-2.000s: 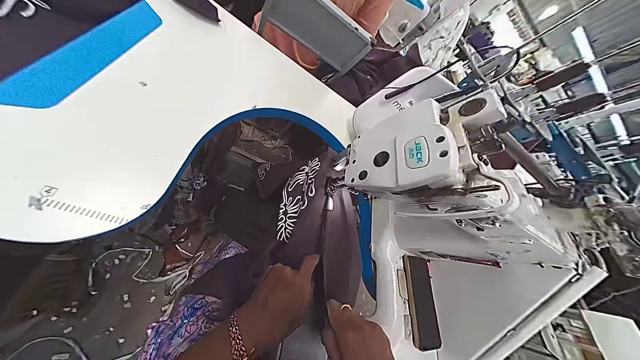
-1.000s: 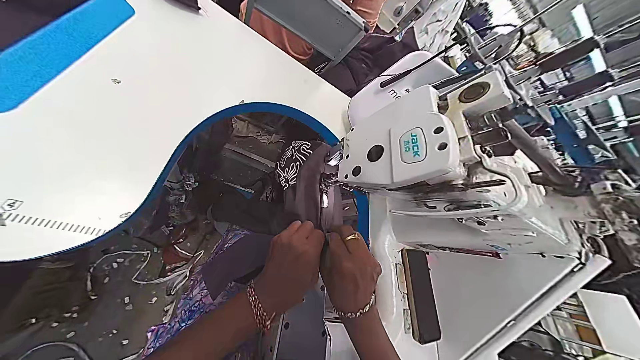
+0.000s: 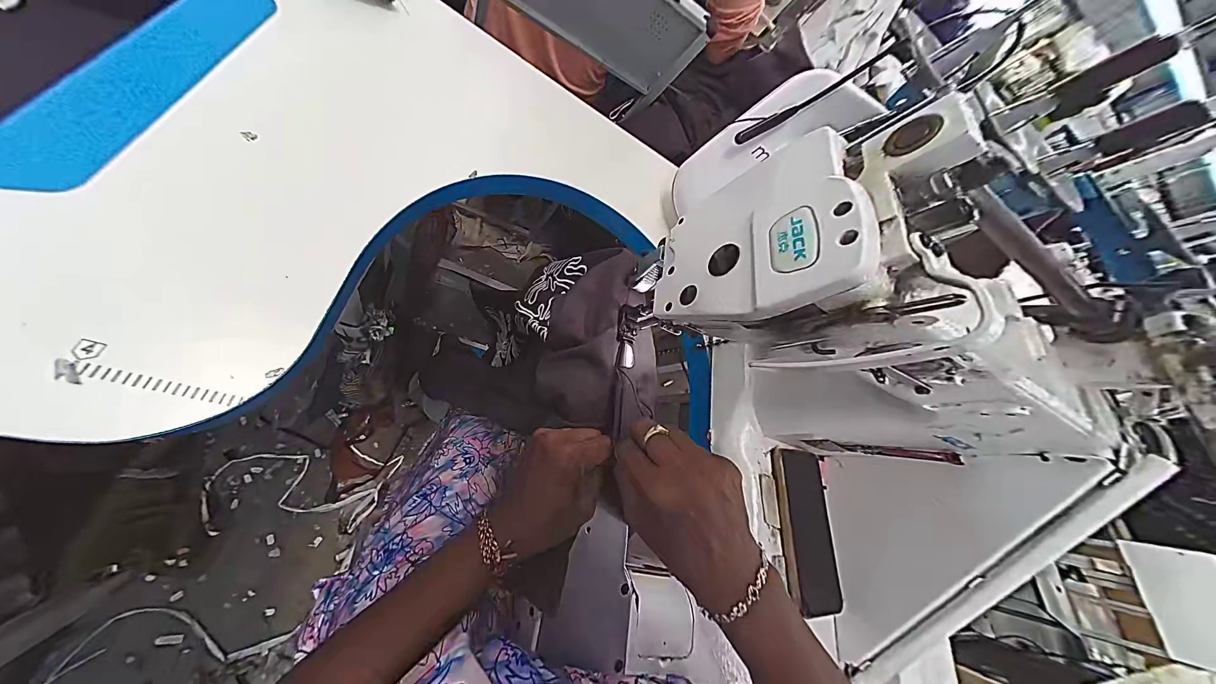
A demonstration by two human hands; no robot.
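Observation:
A dark garment with white embroidered or printed lines [image 3: 594, 351] lies over the arm of a white Jack sewing machine [image 3: 774, 237], its edge running under the presser foot [image 3: 629, 328]. My left hand [image 3: 556, 484] pinches the near end of that edge between thumb and fingers. Right beside it, my right hand [image 3: 684, 499], with a ring on one finger, grips the same edge, and the two hands nearly touch. Both are on the near side of the needle area. The fingertips are partly hidden in the cloth, and the needle itself cannot be made out.
A white table [image 3: 313, 161] with a curved blue edge borders the machine on the left. Fabric scraps litter the floor [image 3: 237, 541]. Beyond the table, a person in an orange top [image 3: 551, 47] is partly hidden by a grey metal box [image 3: 617, 38]. Machine parts crowd the right.
My hands have come close together on the cloth, where two seconds ago my left index finger pointed along it. The white-patterned part of the garment now lies more bunched near the presser foot.

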